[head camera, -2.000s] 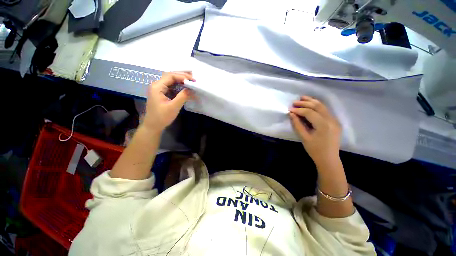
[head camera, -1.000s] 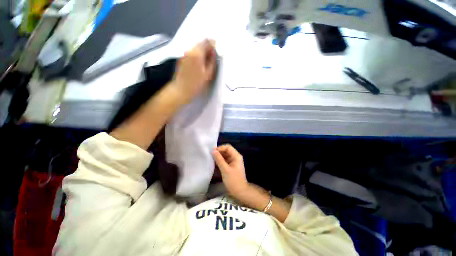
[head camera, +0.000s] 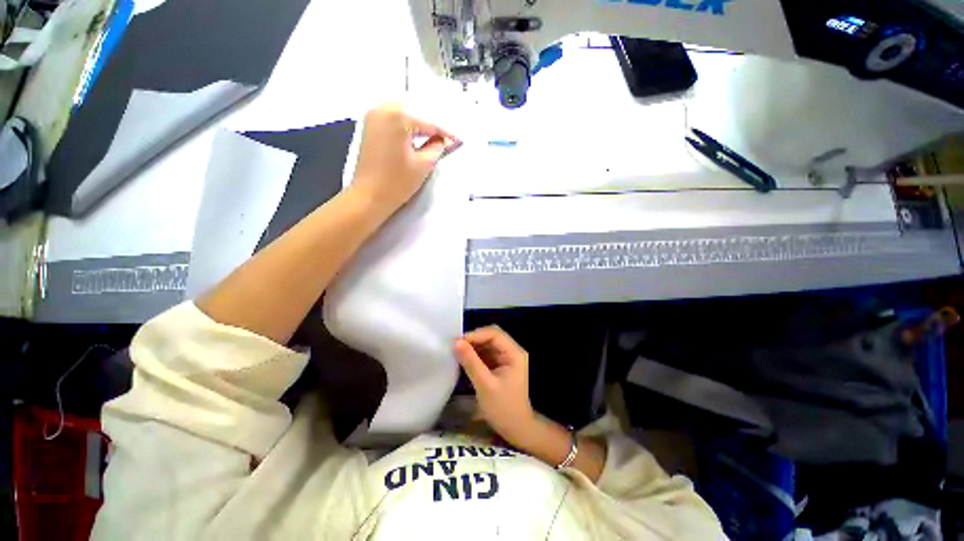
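Observation:
A cut fabric panel (head camera: 407, 280), pale on the upper face and dark grey where it folds back, runs from below the needle area over the table's front edge to my lap. My left hand (head camera: 407, 159) pinches its upper right corner, just left of and below the presser foot area. My right hand (head camera: 497, 375) pinches its right edge below the table edge. The white sewing machine (head camera: 624, 21) stands above, its needle area partly cut off by the top of the picture. Part of the panel is hidden under my left forearm.
A stack of dark cut panels (head camera: 201, 42) with a pale folded corner lies left. Snips (head camera: 731, 161) and a smartphone (head camera: 653, 66) lie right of the needle. A grey ruler strip (head camera: 677, 254) runs along the front edge. A red crate (head camera: 53, 476) is lower left; a fabric heap (head camera: 835, 391) is lower right.
The panel, earlier spread sideways along the table edge, now runs front to back. My left hand has moved up towards the needle, my right hand down below the edge. The view has shifted right.

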